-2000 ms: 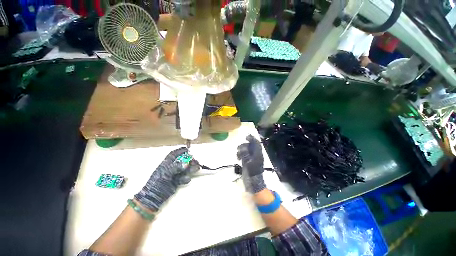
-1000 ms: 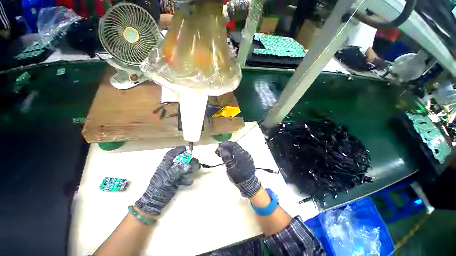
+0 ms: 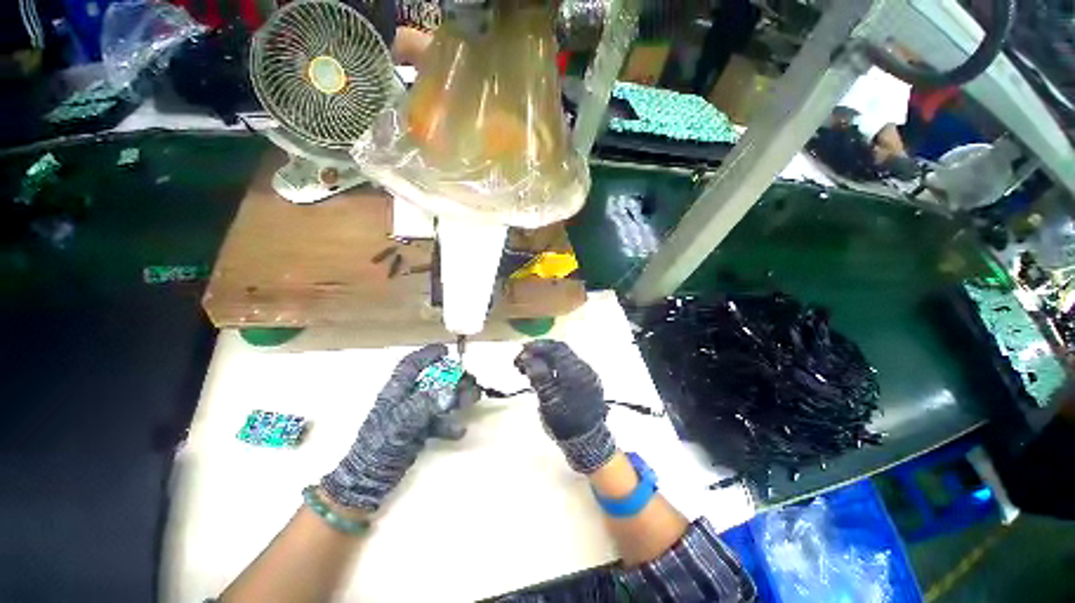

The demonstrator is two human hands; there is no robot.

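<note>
My left hand (image 3: pixel 401 424), in a dark grey knit glove, holds a small green circuit board (image 3: pixel 441 377) just below the dark tip (image 3: pixel 461 344) of the white machine head (image 3: pixel 472 273). Whether tip and board touch cannot be told. A thin black cable (image 3: pixel 507 393) runs from the board to my right hand (image 3: pixel 568 401), gloved too, whose curled fingers hold it; its plug end (image 3: pixel 634 409) sticks out to the right over the white sheet (image 3: pixel 495 507). More green boards (image 3: pixel 272 429) lie at the left of the sheet.
A tangled black cable pile (image 3: pixel 772 383) lies right of the sheet. A brown wooden base (image 3: pixel 318 265) with a yellow object (image 3: pixel 548 265) and a fan (image 3: pixel 321 75) stand behind. A slanting pale post (image 3: pixel 754 147) rises at right. A blue bin (image 3: pixel 825 554) is below right. A person's hand (image 3: pixel 890 147) shows far right.
My right hand has moved left and forward over the last two seconds, closer to the machine head. My left hand keeps the board under the tip. The whole view has shifted slightly.
</note>
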